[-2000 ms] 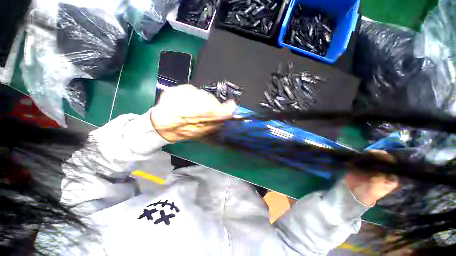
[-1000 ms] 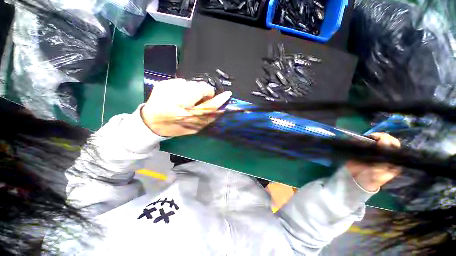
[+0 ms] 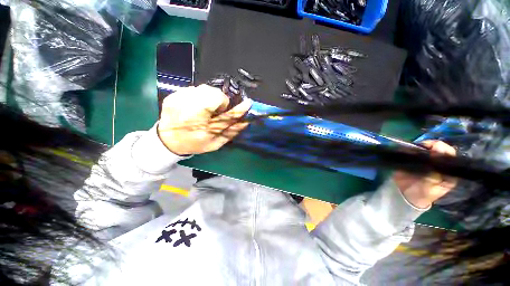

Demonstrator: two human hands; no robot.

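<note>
A glossy blue sheet (image 3: 296, 128) with rows of pale marks stretches between my two hands, above the bench's near edge. My left hand (image 3: 196, 120) is closed at the sheet's left end, thumb and fingertips together at its corner. My right hand (image 3: 428, 179) grips the right end, partly hidden by dark blurred strands that also cross the sheet. Small black parts lie in a loose pile (image 3: 321, 72) on the black mat (image 3: 251, 44), with a smaller group (image 3: 234, 82) just beyond my left hand. No tweezers can be made out.
A dark phone-like rectangle (image 3: 175, 60) lies on the green bench left of the mat. The blue bin (image 3: 366, 27), a black bin and a white box (image 3: 184, 11) hold black parts at the far edge. Crinkled plastic bags (image 3: 72, 50) flank both sides. Cardboard (image 3: 319, 211) shows below the bench.
The view has shifted, so the bins and mat sit higher in the picture. Both hands still hold the sheet's ends, with little change in their grip.
</note>
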